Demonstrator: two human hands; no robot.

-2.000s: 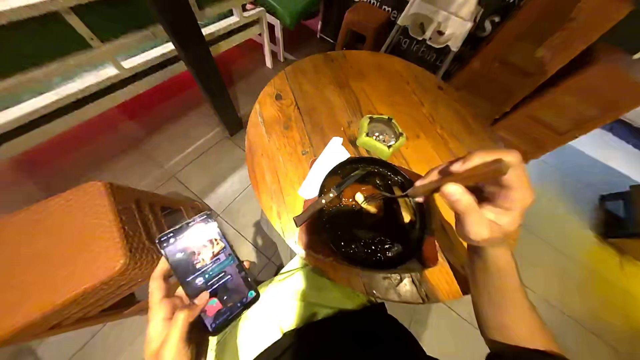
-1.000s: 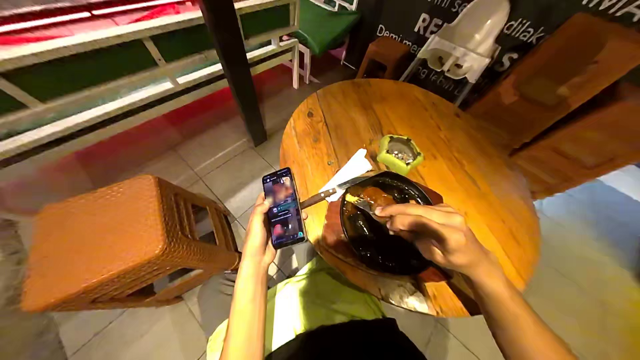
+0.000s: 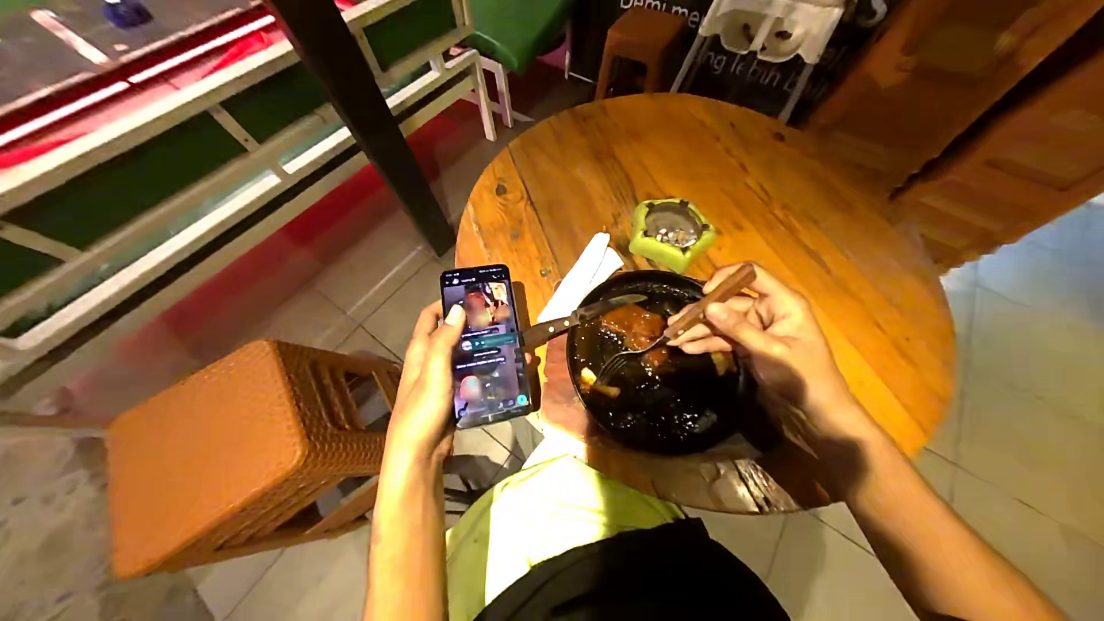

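My left hand (image 3: 429, 371) holds an upright smartphone (image 3: 488, 345) with its screen lit, at the left edge of the table. In my right hand (image 3: 759, 332) is a fork (image 3: 709, 302) with a wooden handle, its tines low over the left part of a round black hot plate (image 3: 681, 414). Dark sauce, a brown piece of food (image 3: 634, 326) and a pale strip of food (image 3: 601, 385) lie on the plate. A knife (image 3: 549, 330) rests across the plate's rim, its handle end beside the phone. White folded tissue (image 3: 582, 274) lies just behind the knife.
A green ashtray (image 3: 672, 235) holding butts stands behind the plate on the round wooden table (image 3: 776, 198). To the left is a brown woven stool (image 3: 207, 440). A dark post (image 3: 371, 121) and a white railing (image 3: 207, 112) stand beyond; a high chair (image 3: 768, 34) is behind the table.
My left hand has raised the phone from low at the left to beside the knife handle. My right hand has brought the fork tines to the plate's left part.
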